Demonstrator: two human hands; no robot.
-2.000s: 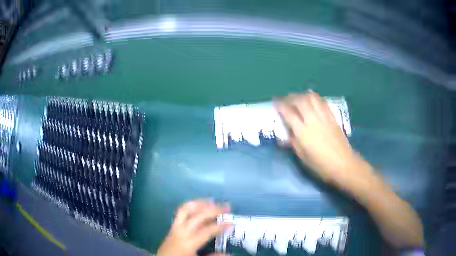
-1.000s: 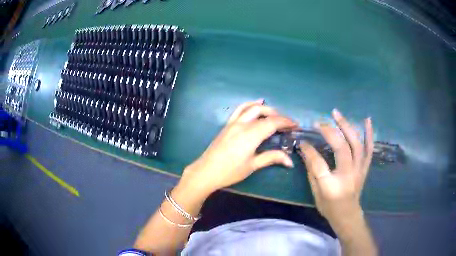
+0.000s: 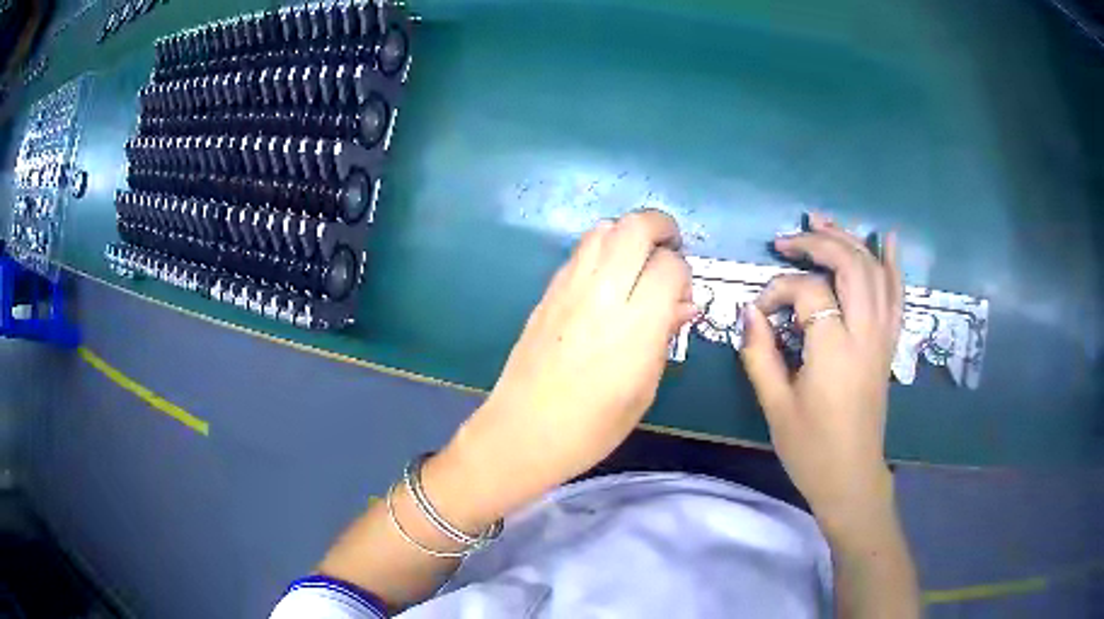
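A silver-white four-unit strip point(image 3: 942, 329) lies flat on the green bench near its front edge, its toothed edge towards me. My left hand point(image 3: 611, 314) is over the strip's left end, fingers curled down, with thumb and index at that end. My right hand point(image 3: 829, 327) is over the strip's middle, thumb and index close together at a round spot. Dark ring outlines show on the strip between and beside my hands. The fingers hide parts of it, and whether a small part is between them cannot be told.
A large stack of black ribbed strips point(image 3: 248, 169) with round discs at its right end stands on the left. Beyond it lie flat silvery panels point(image 3: 49, 169) and a small dark round piece point(image 3: 80, 183). A blue stand point(image 3: 34, 308) is at the far left. The bench edge point(image 3: 448, 381) runs before me.
The strip, dark and tilted one second ago, now shows its bright face flat on the bench. My left hand moved slightly right and its fingers closed; my right thumb and index came together. The view shifted.
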